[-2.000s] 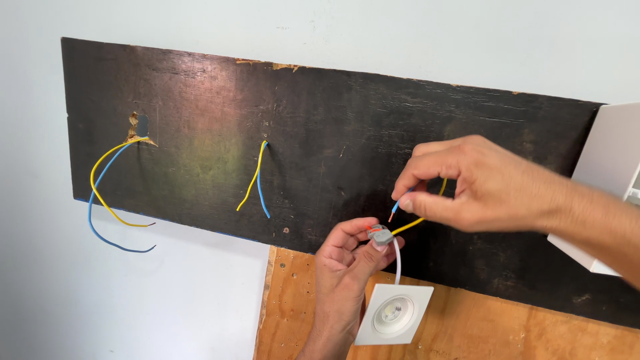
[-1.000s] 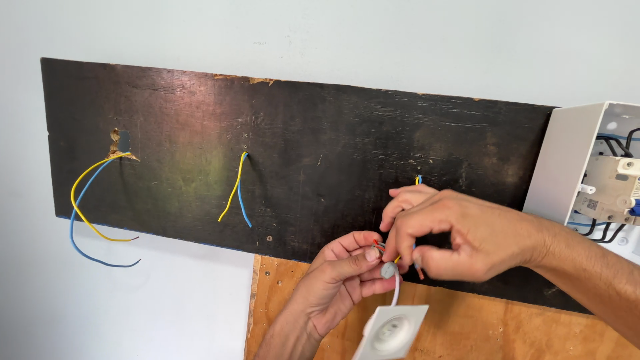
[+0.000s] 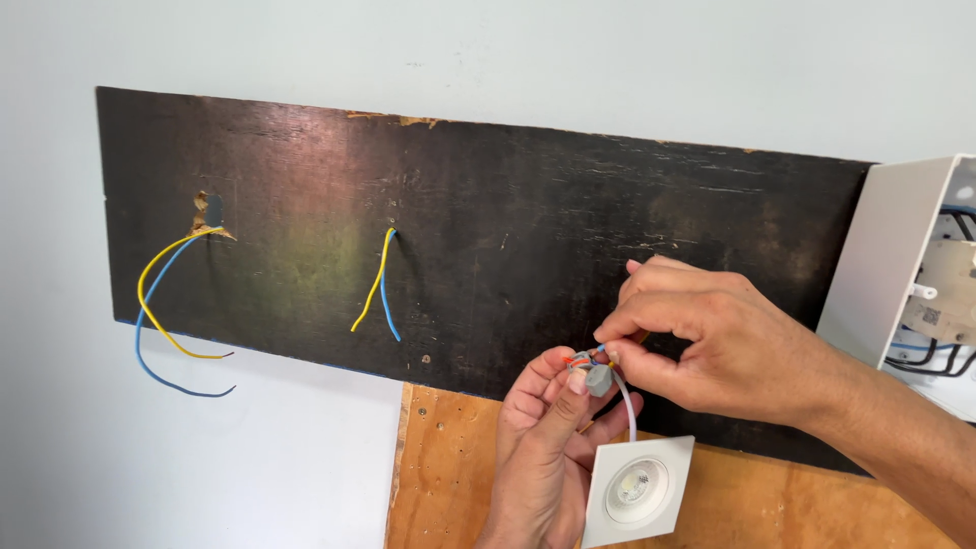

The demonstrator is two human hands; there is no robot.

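Note:
My left hand (image 3: pixel 553 450) pinches grey wire connectors (image 3: pixel 599 380) with orange levers between thumb and fingers. My right hand (image 3: pixel 686 335) grips the end of a blue wire (image 3: pixel 601 348) between thumb and forefinger, right at a connector. A yellow wire (image 3: pixel 611 365) meets the connectors beside it. From them a white cable (image 3: pixel 630 412) runs down to a square white recessed spotlight (image 3: pixel 639 490), which hangs below my hands. Where the blue and yellow wires leave the board is hidden behind my right hand.
A dark wooden board (image 3: pixel 488 252) spans the pale wall. Yellow and blue wires (image 3: pixel 385 282) come out at its middle, and another pair (image 3: pixel 145 305) at a ragged hole on the left. An open white electrical box (image 3: pixel 877 267) stands right, above a plywood panel (image 3: pixel 450 457).
My right hand has brought the blue wire's end, held apart from the connectors two seconds ago, up to a connector. My left hand keeps holding the connectors.

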